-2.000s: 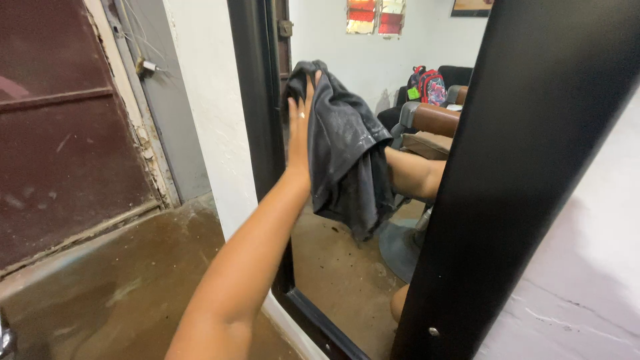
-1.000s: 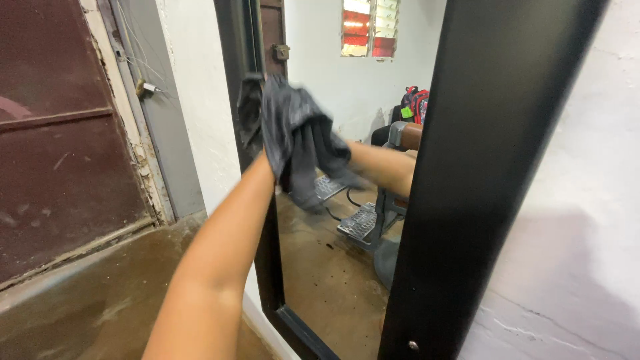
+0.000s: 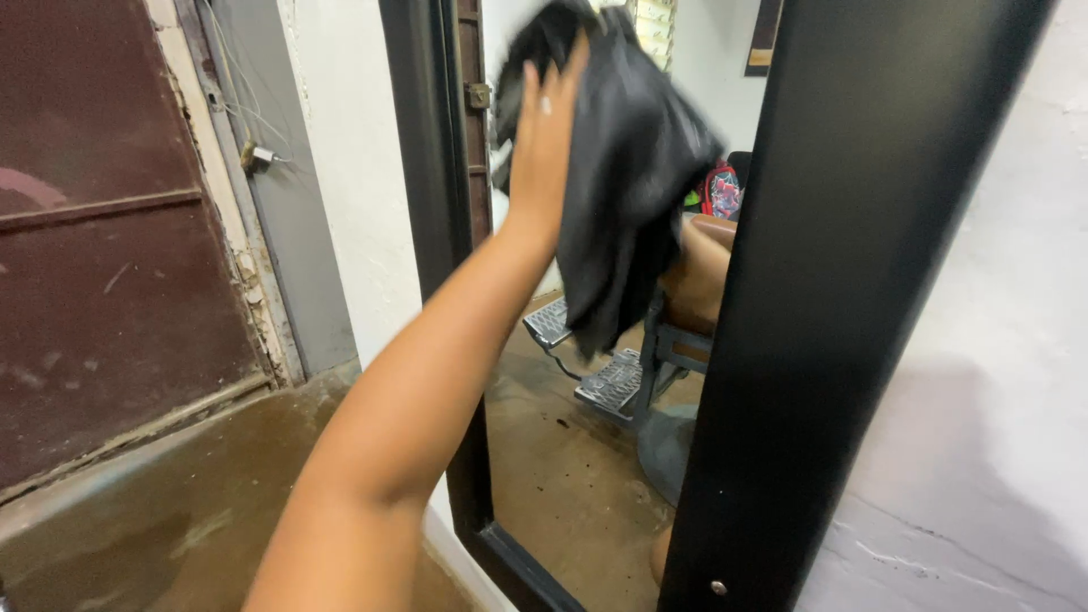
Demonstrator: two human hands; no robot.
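My left hand (image 3: 548, 127), a ring on one finger, holds a black cloth (image 3: 625, 161) against the upper part of a framed mirror (image 3: 586, 501). The fingers point up and lie over the cloth's left part, while its folds hang down to the right. Motion blurs both the cloth and the fingertips. The mirror's thick black frame (image 3: 816, 280) runs down on the right, and a reflected arm shows beside the cloth. My right hand is out of view.
A dark red metal door (image 3: 110, 314) and a white plug on wires (image 3: 263, 155) are on the left. White wall (image 3: 977, 425) flanks the mirror. Reflected in the glass are a chair with metal footrests (image 3: 612, 382) and a red patterned bag (image 3: 722, 191).
My left hand has kept hold of the cloth while shifting over the glass; since one second ago it has moved up and right along the mirror. The view has shifted somewhat.
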